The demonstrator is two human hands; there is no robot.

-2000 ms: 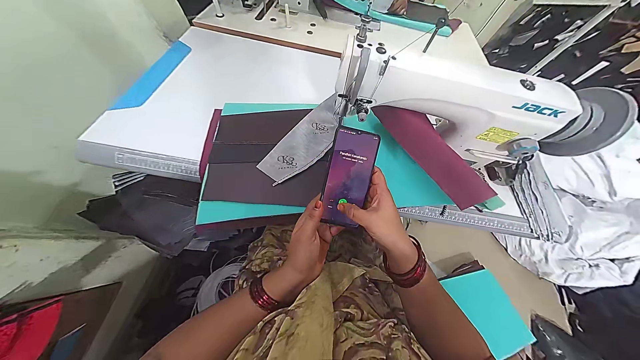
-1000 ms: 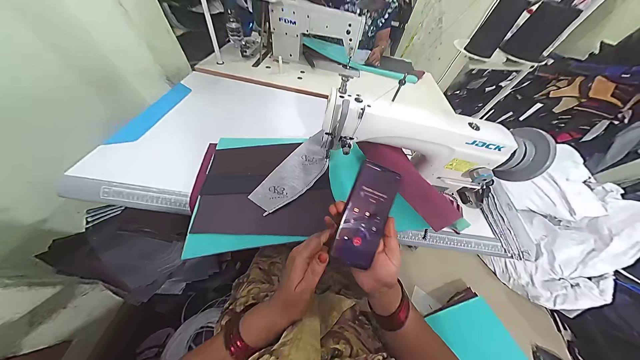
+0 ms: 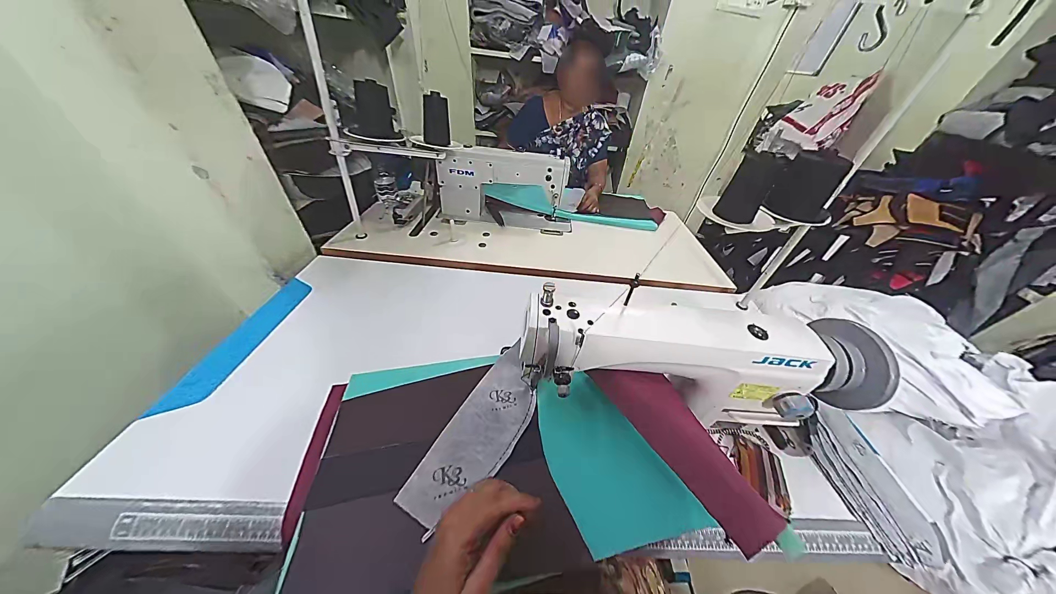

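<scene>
My left hand (image 3: 483,528), its fingers curled together, is over the lower end of a grey printed fabric strip (image 3: 478,437); nothing shows between the fingers, and contact with the strip is unclear. My right hand is out of view. The strip runs up to the needle area of a white Jack sewing machine (image 3: 685,334). Beneath it lie dark brown fabric panels (image 3: 371,487) with teal fabric (image 3: 610,470) around them. A maroon fabric band (image 3: 693,462) slants down to the right under the machine arm.
Behind stands a second sewing machine (image 3: 503,181), where a person (image 3: 569,124) has a hand on teal and dark fabric. Black thread cones (image 3: 747,188) stand at the right, above piled white cloth (image 3: 932,396). A ruler tape (image 3: 198,528) runs along the table's front edge.
The phone, earlier in my right hand, and that hand have left the view. My left hand is now over the grey strip. The view has tilted up, bringing the person behind into sight.
</scene>
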